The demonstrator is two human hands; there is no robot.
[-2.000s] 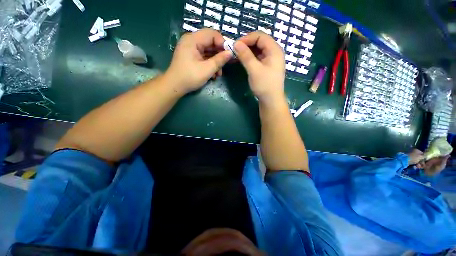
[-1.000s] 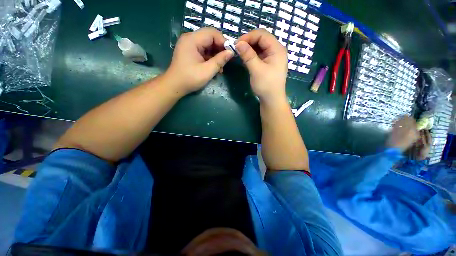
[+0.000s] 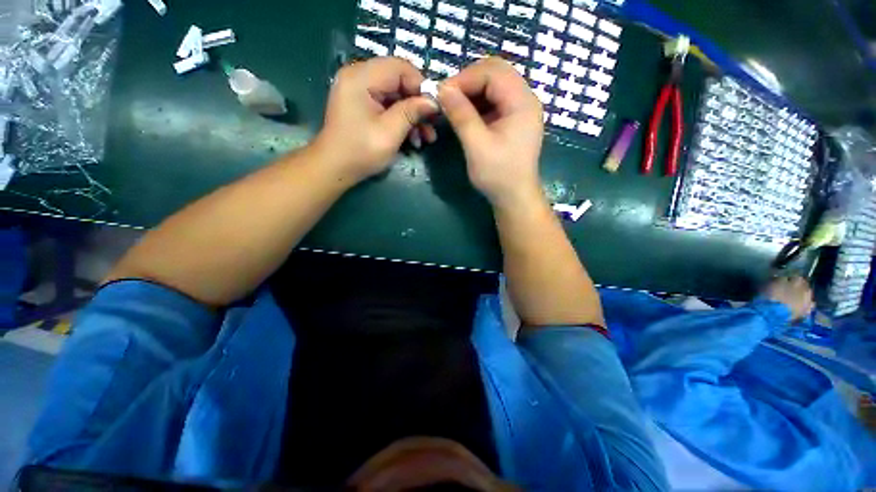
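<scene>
A small white plastic housing (image 3: pixel 429 88) is pinched between the fingertips of both hands, in front of the near edge of the parts tray. My left hand (image 3: pixel 373 115) holds it from the left with thumb and forefinger. My right hand (image 3: pixel 495 120) holds it from the right. The fingers hide most of the housing. The parts tray (image 3: pixel 547 62) has rows of white parts, and my hands cover part of its near left corner.
At left are a plastic bag of housings (image 3: pixel 58 86), loose housings (image 3: pixel 199 48) and a glue bottle (image 3: pixel 256 93). At right are a lighter (image 3: pixel 621 146), red-handled pliers (image 3: pixel 663 130), loose white pieces (image 3: pixel 574 209) and a second tray (image 3: pixel 749 159). A neighbour's hand (image 3: pixel 791 296) is far right.
The housing and my fingertips have shifted slightly left, and the housing is turned between them. The neighbour's hand has moved.
</scene>
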